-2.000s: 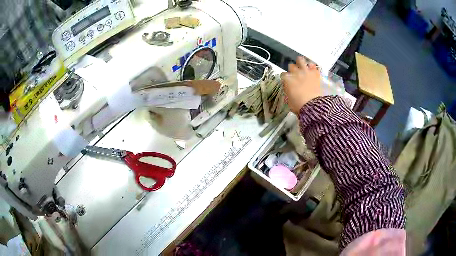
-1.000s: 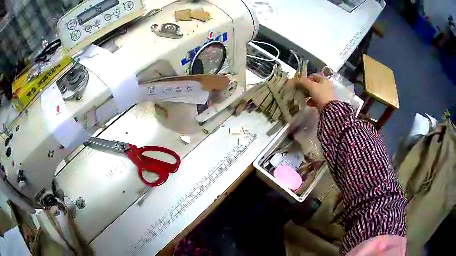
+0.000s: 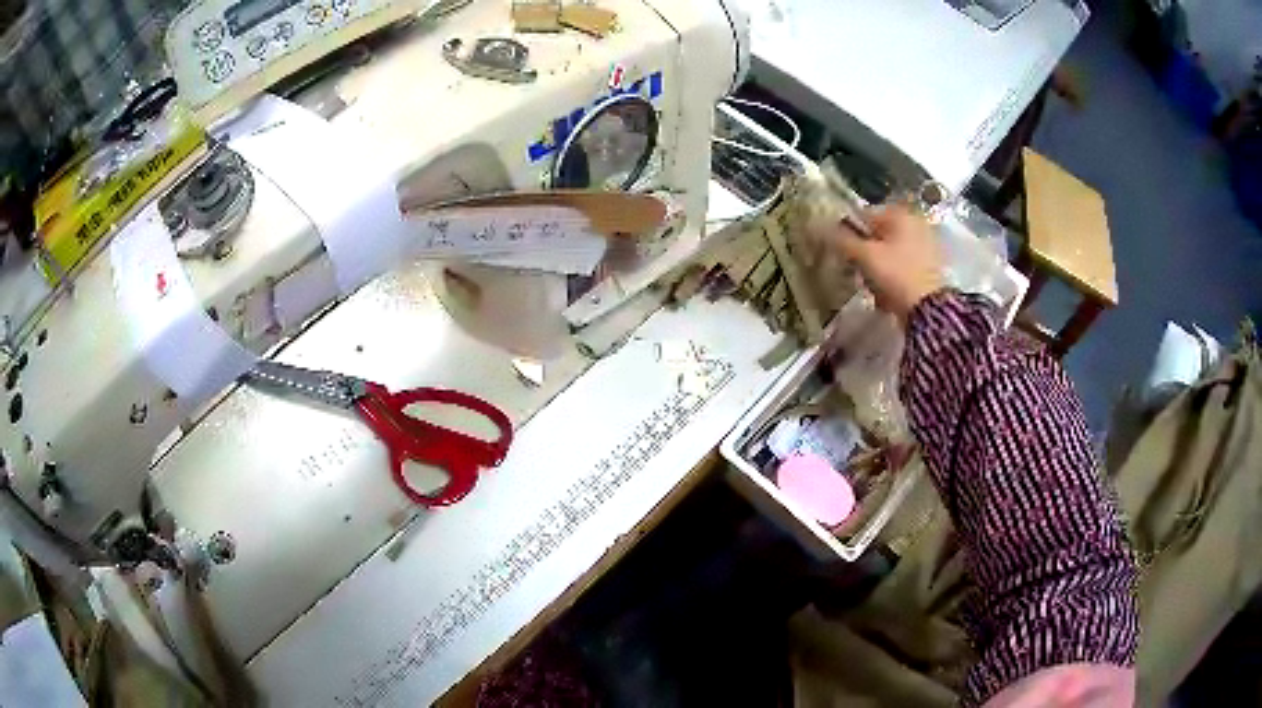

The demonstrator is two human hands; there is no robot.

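My right hand (image 3: 897, 257), in a striped sleeve, is at the far right end of the machine table, slightly blurred. Its fingertips are closed on a blurred khaki piece (image 3: 822, 228) at the bundle of narrow khaki strips (image 3: 754, 266). The strips lie between the sewing machine head and the side tray. The exact edges of the held piece cannot be told. My left hand is out of the picture.
Red-handled shears (image 3: 436, 440) lie on the bed of the off-white machine (image 3: 353, 180). The white side tray (image 3: 789, 520) holds scraps and a pink round item. A wooden stool (image 3: 1068, 228) stands right. Khaki cloth (image 3: 1190, 484) hangs lower right.
The view has shifted, so the machine and tray sit further right. My right hand has come down from above the bundle's far end, and a pale khaki piece now shows at its fingertips.
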